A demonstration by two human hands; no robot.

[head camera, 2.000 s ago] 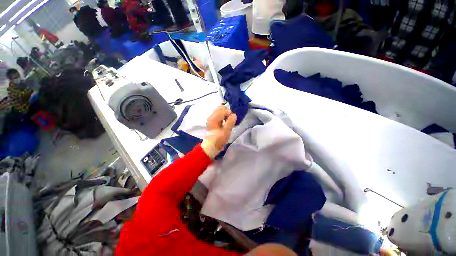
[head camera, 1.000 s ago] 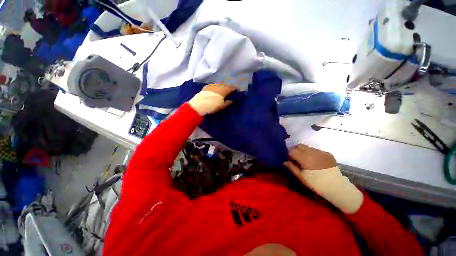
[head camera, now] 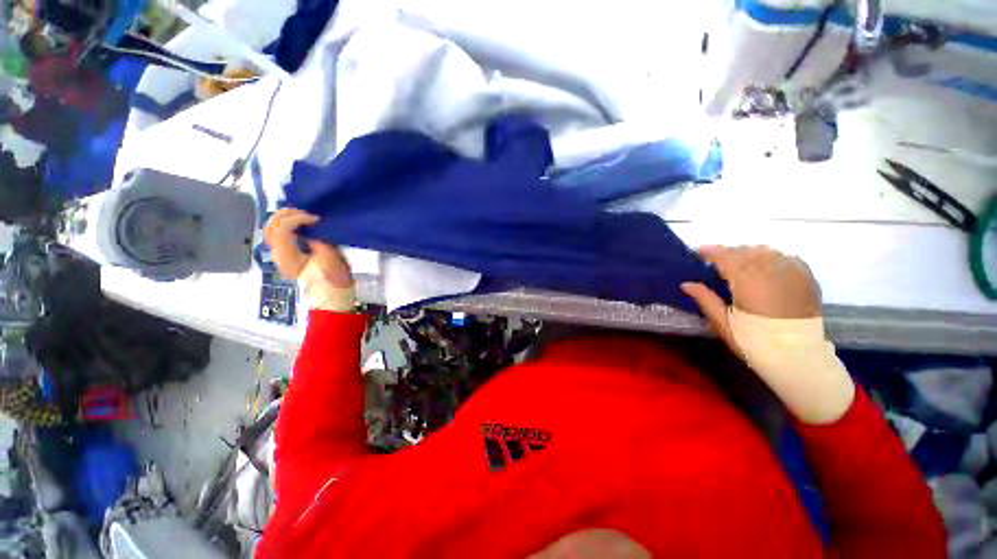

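A navy fabric panel is stretched left to right along the front edge of the white table. My left hand pinches its left end and my right hand pinches its right end. A light grey-white garment body lies bunched behind the panel, and a pale corner shows below it. A lighter blue strip runs toward the white sewing machine at the upper right. The needle area is too blurred to tell whether it touches the cloth.
Black thread snips lie right of the machine foot. A green scissors handle is at the right edge. A grey motor housing with a round vent stands at the left. A control panel is at the table's left front.
My hands have moved apart, the left toward the left and the right up and to the right. The navy panel has gone from hanging in folds to spread wide. The view has shifted.
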